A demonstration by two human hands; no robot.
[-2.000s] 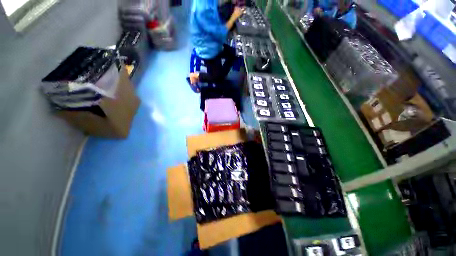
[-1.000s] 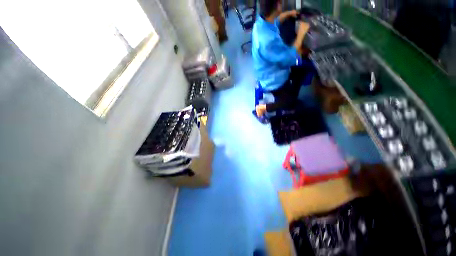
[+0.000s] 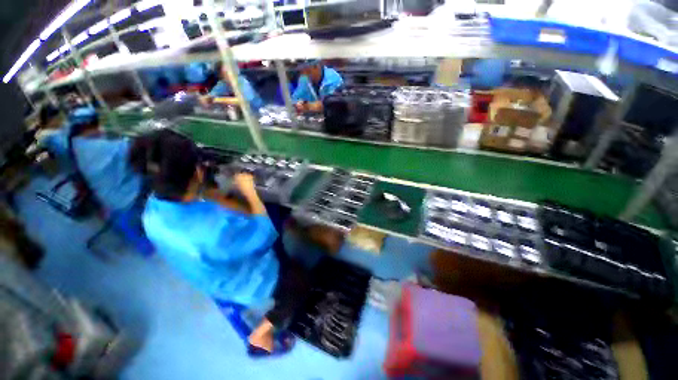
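Note:
Neither of my hands is in the picture. Nearest in front on the green bench lies a black tray (image 3: 602, 249) with dark pieces. Left of it is a clear tray (image 3: 482, 228) with phones in two rows, blurred. A small dark object (image 3: 392, 206) with a pale streak lies further left, and another clear tray (image 3: 339, 197) lies beyond it. An open brown carton (image 3: 630, 355) holding glossy black trays (image 3: 561, 349) is cut off at the bottom right.
A stool with a purple top and red sides (image 3: 435, 334) stands on the blue floor. A seated worker in blue (image 3: 212, 241) is at the bench, beside a black tray on the floor (image 3: 332, 306). A green conveyor belt (image 3: 446, 169) runs behind, with more workers and cartons (image 3: 517, 128) beyond.
The view has swung from the floor, wall and window towards the bench and belt. The seated worker now appears larger and further left; the far side of the line shows.

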